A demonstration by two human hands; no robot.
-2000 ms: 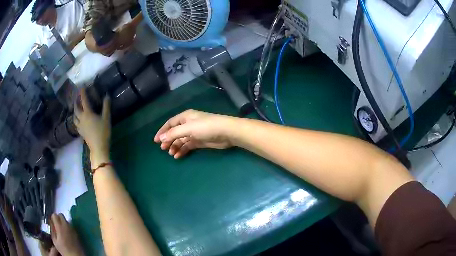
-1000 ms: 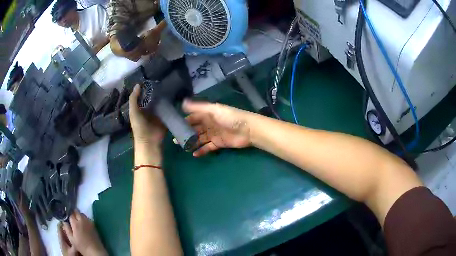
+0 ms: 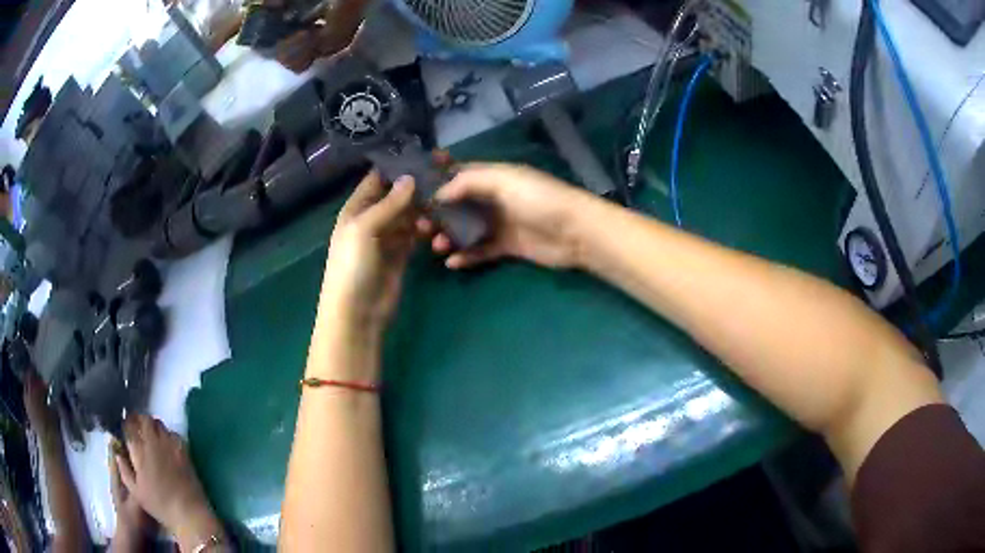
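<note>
A dark-grey handheld blower unit (image 3: 410, 164) is held over the far part of the green mat. Its round head with a spoked grille points up and away, and its handle slants down to the right. My right hand (image 3: 508, 214) is closed around the lower handle. My left hand (image 3: 373, 232) holds the upper handle just below the head, with the thumb on it. The fingers under the handle are partly hidden.
Grey units stand in a row (image 3: 240, 194) along the mat's far left edge. A single unit (image 3: 567, 135) lies right of my hands near the hoses. A light-blue fan (image 3: 491, 45) stands beyond. A pale machine (image 3: 799, 97) is at right. Another person's hands (image 3: 160, 470) are at lower left.
My left hand reached the row, then came back right with a unit. My right hand, open before, has closed on its handle. The view has shifted, so the background sits differently.
</note>
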